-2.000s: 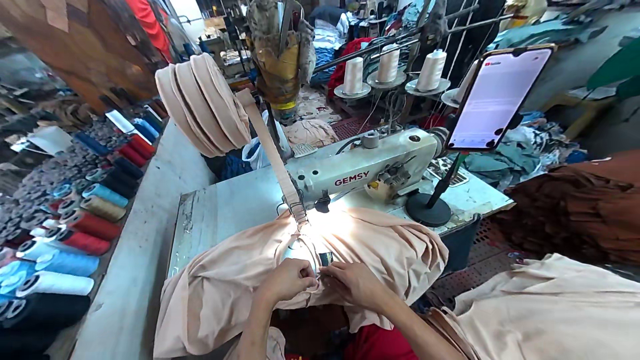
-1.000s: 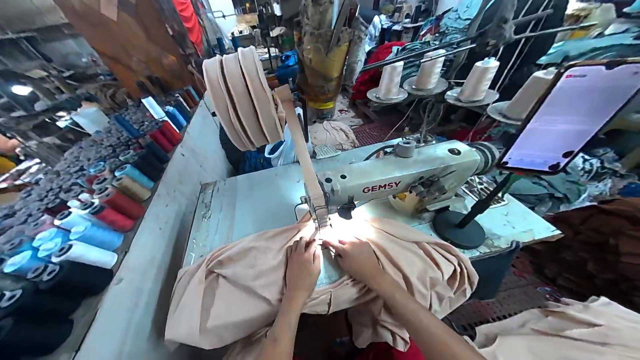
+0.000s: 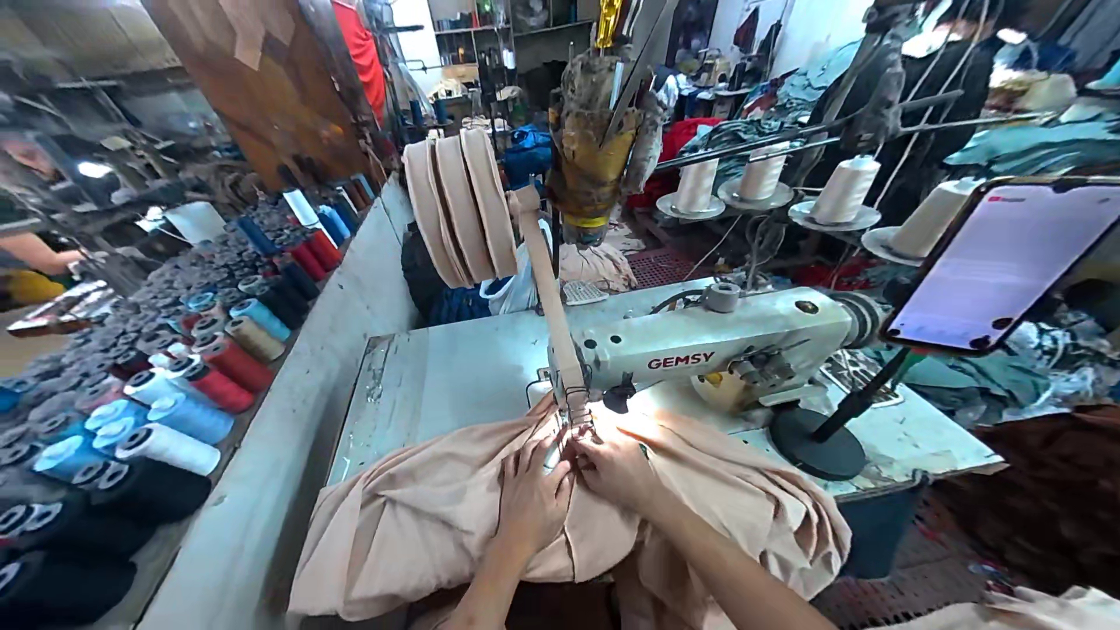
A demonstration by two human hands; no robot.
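Peach fabric lies bunched across the front of a Gemsy sewing machine. My left hand rests on the cloth just left of the needle area, fingers pressed down. Close beside it, my right hand has its fingertips bent at the fabric edge by the lit presser foot; whether it pinches the cloth is unclear. A peach fabric strip runs from large rolls of the same strip down into the guide at the machine head. Fingers and glare hide the needle.
Thread cones crowd a shelf behind a pale partition at left. A phone stands on a round-based holder at right. White thread cones sit on stands behind the machine. At far left, part of a person shows.
My left hand has shifted from up by the presser foot to flatter on the cloth, while my right hand stays near the foot. The view has moved closer and turned.
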